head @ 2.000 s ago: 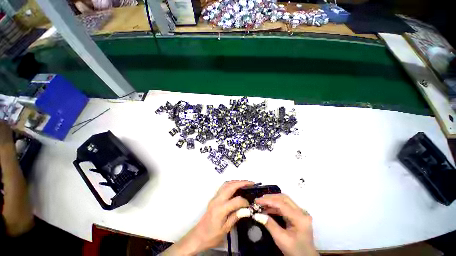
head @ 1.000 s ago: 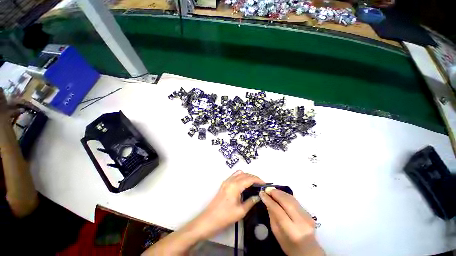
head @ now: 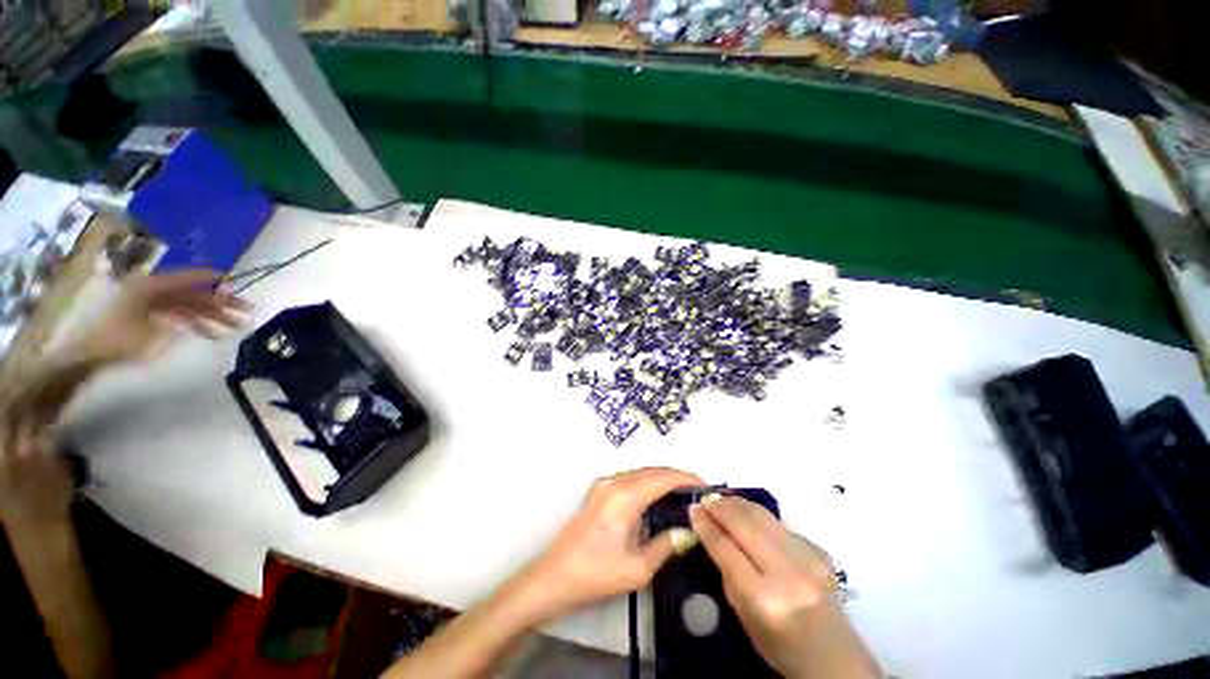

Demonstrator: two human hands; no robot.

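Observation:
A glossy black housing (head: 699, 613) stands at the near edge of the white bench, a pale round disc in its floor. My left hand (head: 610, 531) grips its far left edge, thumb with a pale finger cot inside. My right hand (head: 763, 564) has its fingertips, one in a pale cot, pressed together at the far end inside the housing. Any small part between the fingertips is hidden. A loose pile of small dark circuit board modules (head: 650, 325) lies beyond my hands.
A black housing with large openings (head: 332, 409) lies at left, near another person's hand (head: 186, 305) and a blue box (head: 199, 199). Two black housings (head: 1072, 458) lie at right. A green belt (head: 743, 159) runs behind. Tiny specks dot the bench right of the pile.
Since two seconds ago, my fingers have moved to the housing's far end, and the small part between them no longer shows. A second housing now shows at right. The neighbour's hand has reached in at left.

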